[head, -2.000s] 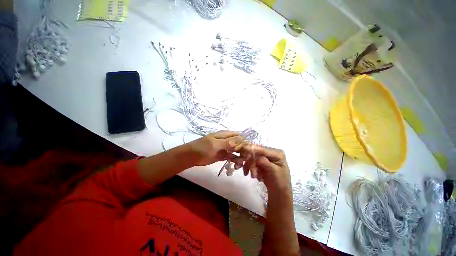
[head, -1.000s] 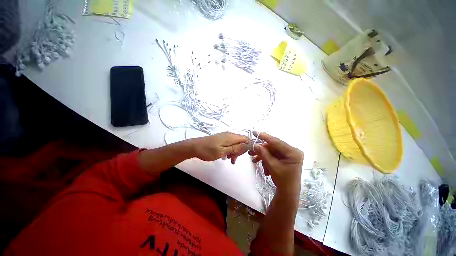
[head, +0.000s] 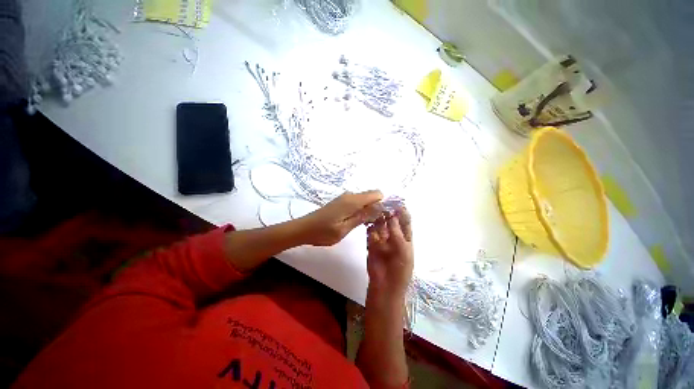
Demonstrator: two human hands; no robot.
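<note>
My left hand (head: 340,218) and my right hand (head: 391,245) meet over the table's near edge, fingertips close together. Both pinch a thin pale cable lead (head: 393,203) between them. Its end and any small part on it are hidden by the fingers or too small to tell. A bundle of leads (head: 304,163), fanned with small dark tips, lies just beyond my hands. Another bundle with white ends (head: 475,300) lies to the right of my right wrist.
A black phone (head: 204,148) lies left. A yellow basket (head: 554,199) stands right, before a cream holder (head: 544,99). Coiled hanks (head: 582,327) lie at lower right. Short leads (head: 370,85) and a yellow label (head: 441,96) lie beyond. White-ended leads (head: 76,64) lie far left.
My right hand has moved left and turned more upright, with its fingers now up against my left fingertips. The bundle by my right wrist shows more. The view has shifted slightly.
</note>
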